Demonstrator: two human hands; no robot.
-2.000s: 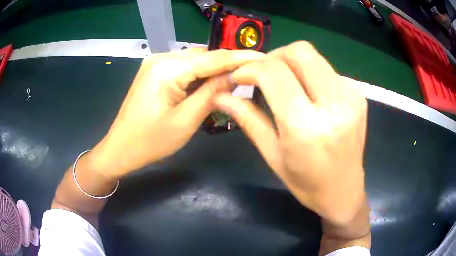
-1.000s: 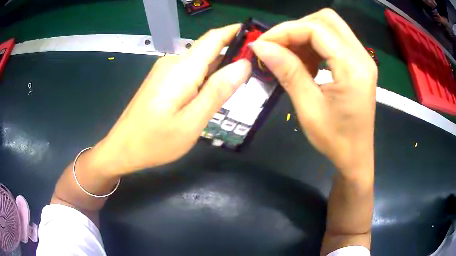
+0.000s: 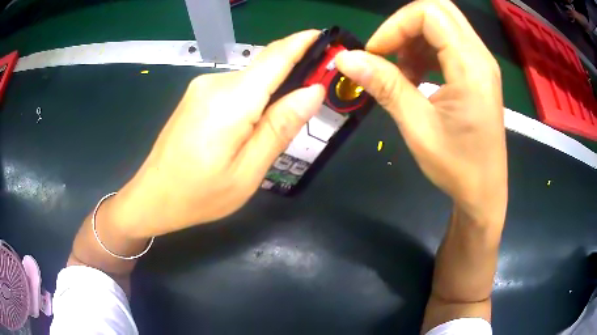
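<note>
My left hand [image 3: 216,141] holds a black phone housing [image 3: 323,154] above the bench, tilted with its upper end to the right. The bright red speaker holder [image 3: 321,70] and the gold-yellow speaker [image 3: 349,88] are at the upper end. A silver-white plate [image 3: 314,139] lies mid-board, with the green board [image 3: 283,176] at the lower end. My left thumb rests at the red holder's edge. My right hand [image 3: 445,98] has its thumb tip on the upper end, by a tiny pale spot on the red holder. Its other fingertips are partly hidden behind the housing end.
A pale metal post [image 3: 211,29] rises at the white edging [image 3: 105,52] of the green belt. A red tray [image 3: 556,72] lies at right, another red edge at far left. A pink fan [image 3: 16,288] stands at lower left. Yellow bits [image 3: 380,145] lie on the bench. A person's hand shows top right.
The housing has come fully into view from behind my hands and tilted. My right hand has moved up and right to its upper end. Units on the belt have moved out of view.
</note>
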